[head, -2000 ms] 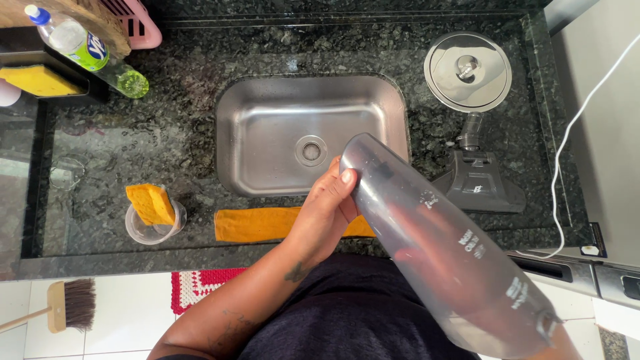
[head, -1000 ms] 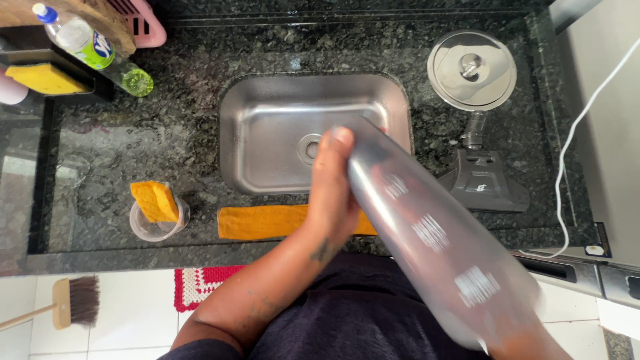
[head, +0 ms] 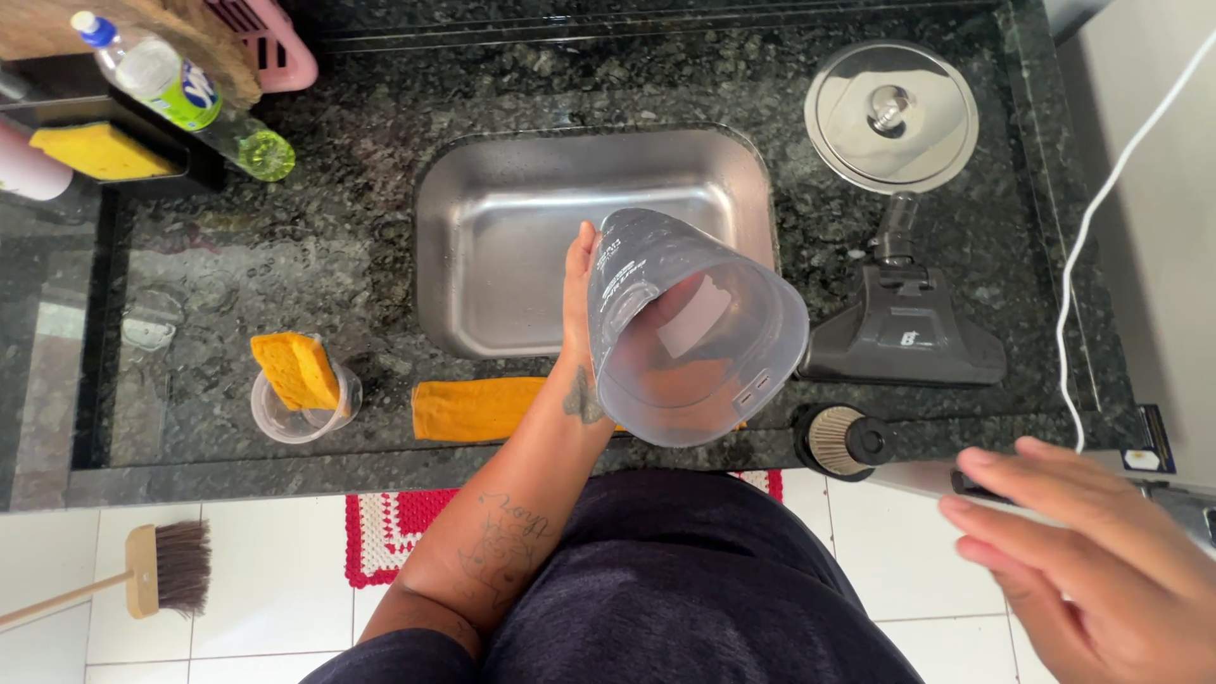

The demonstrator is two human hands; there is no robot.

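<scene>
My left hand (head: 578, 285) holds a translucent grey plastic canister (head: 698, 361), probably a vacuum cleaner's dust container, by its far side. Its wide open end faces me, over the near right part of the steel sink (head: 494, 285); most of my fingers are hidden behind it. My right hand (head: 1073, 541) is raised at the lower right, fingers apart, holding nothing. Between the two, a round pleated filter (head: 841, 439) rests at the counter's front edge. A dark vacuum floor head (head: 902, 332) lies right of the sink. An orange cloth (head: 475, 408) lies along the sink's near side, partly behind my forearm.
A plastic cup (head: 275, 418) with an orange sponge (head: 296, 370) stands left. Farther back are a detergent bottle (head: 180, 90), a yellow sponge (head: 104, 152) in a black holder and a pink plastic basket (head: 285, 47). A metal lid (head: 850, 142) lies back right; a white cable (head: 1078, 256) hangs right.
The canister has turned from lengthwise towards the lower right to showing its open end. My right hand, earlier at or inside its lower end, is now off it to the right. The filter has come into sight.
</scene>
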